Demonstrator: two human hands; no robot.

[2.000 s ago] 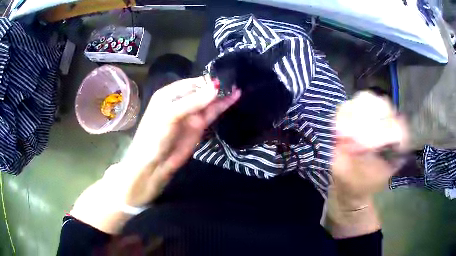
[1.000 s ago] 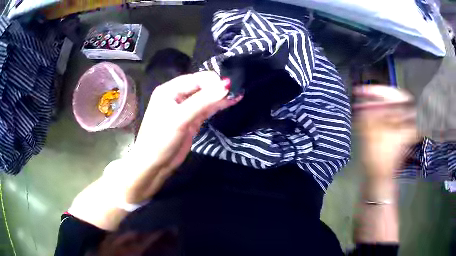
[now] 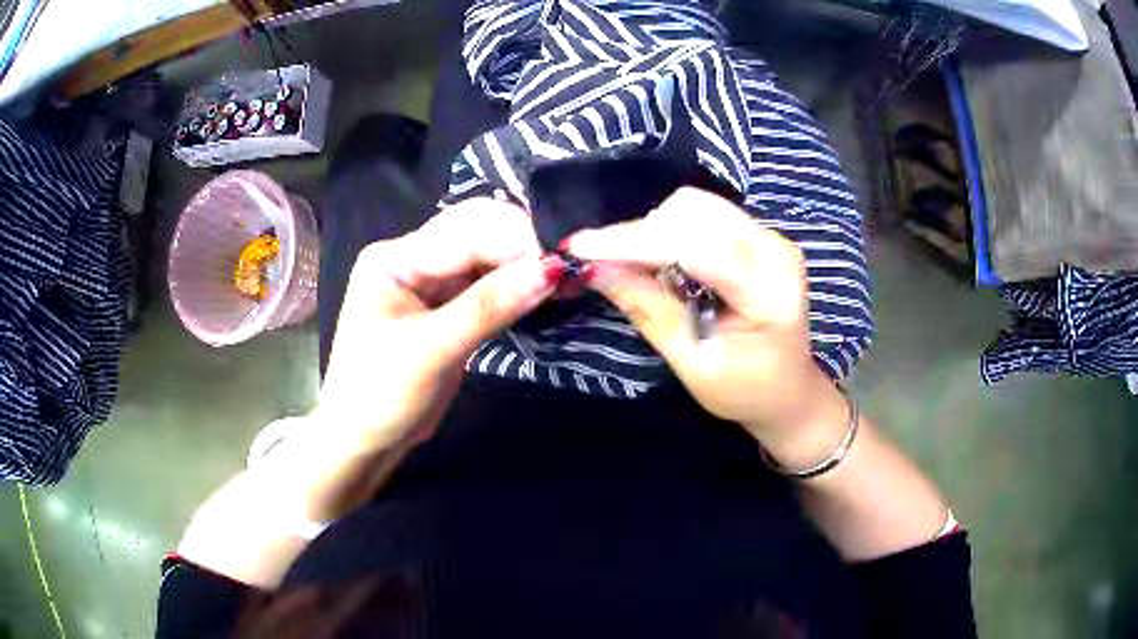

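Note:
The black-and-white striped garment [image 3: 799,200] lies bunched on my black-clothed lap, with its plain dark inner part [image 3: 599,194] uppermost in front of me. My left hand [image 3: 431,312] pinches the dark cloth between thumb and fingertips. My right hand [image 3: 724,312] meets it there, fingertips touching at a tiny dark spot; a needle or thread cannot be made out. Small metal snips [image 3: 694,297] sit in my right palm, partly hidden by the fingers.
A pink basket [image 3: 231,262] with an orange item stands on the floor at left, below a box of small spools [image 3: 250,115]. Striped garments hang at far left [image 3: 50,287] and lie at right [image 3: 1079,325]. White-covered table edges cross the top.
My right hand has come in from the far right, and its fingertips now meet those of my left hand at the dark cloth. My left hand keeps its pinch.

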